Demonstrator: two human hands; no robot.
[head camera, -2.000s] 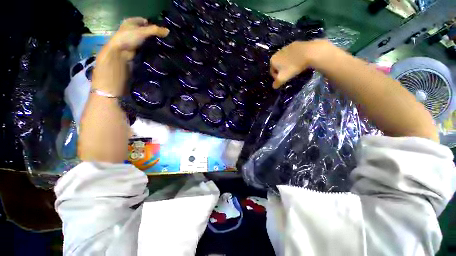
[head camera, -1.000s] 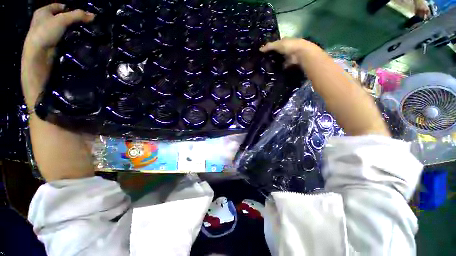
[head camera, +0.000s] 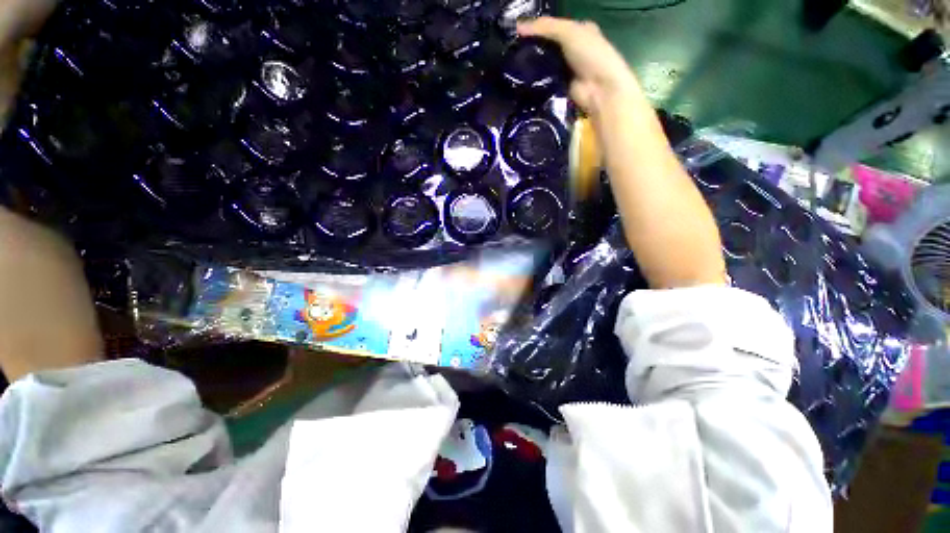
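Observation:
A large black blister tray (head camera: 344, 125) with rows of round pockets fills the upper left and middle of the view, with bright glare on it. Shiny round black parts (head camera: 472, 214) sit in its pockets. My right hand (head camera: 583, 62) is at the tray's upper right edge, fingers over the rim, gripping it. My left hand (head camera: 15, 23) is cut off by the upper left corner, at the tray's left side; its fingers are hidden. Clear film wrap (head camera: 563, 323) lies crinkled below my right forearm and spreads over another black tray (head camera: 823, 302) at right.
A printed blue and orange bench covering (head camera: 344, 312) shows along the near edge. A pale desk fan (head camera: 932, 250) is cut off at the right edge. A pink item (head camera: 885, 193) stands beside it. Brown cardboard (head camera: 896, 479) is low at right. Green floor (head camera: 719, 62) shows beyond.
The tray has moved left, from a tilted position to nearly square across the bench. My left hand has moved left to the picture's edge. The view has shifted, and more of the right-hand wrapped tray shows.

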